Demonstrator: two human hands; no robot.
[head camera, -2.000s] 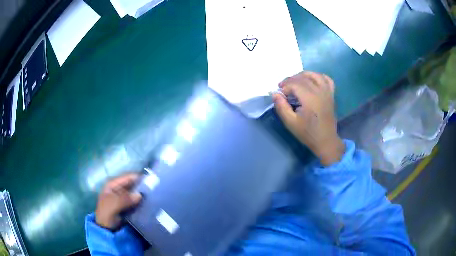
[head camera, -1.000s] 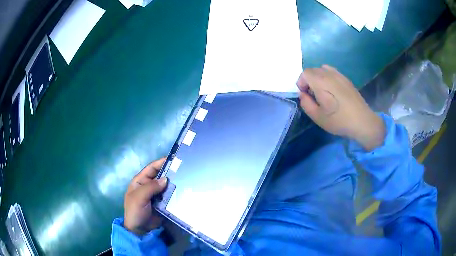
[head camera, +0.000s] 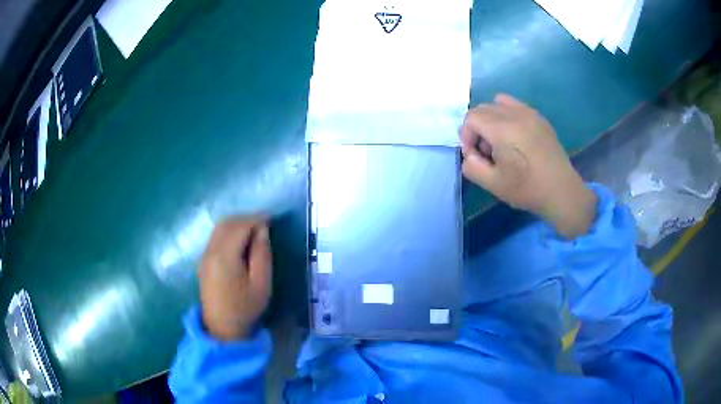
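Note:
A flat, glossy grey-blue panel (head camera: 395, 229) lies straight in front of me, its far end inside the open mouth of a white protective bag (head camera: 387, 79) with a small triangle mark. Small white squares show on its near part. My right hand (head camera: 518, 162) pinches the bag's right corner at the mouth, beside the panel's edge. My left hand (head camera: 237, 276) is left of the panel, apart from it, with its fingers curled and nothing visible in them. The near end of the panel reaches over my blue clothing.
Dark panels with white squares (head camera: 77, 83) lie along the left edge. A white sheet (head camera: 134, 20) is at the far left, a stack of white bags (head camera: 597, 20) at the far right. Thin stacked panels (head camera: 32, 347) are at the lower left. A crumpled clear bag (head camera: 672, 181) is at right.
The panel has turned straight and its far end has gone into the bag. My left hand has let go of the panel and moved off its left edge. My right hand stays at the bag's corner.

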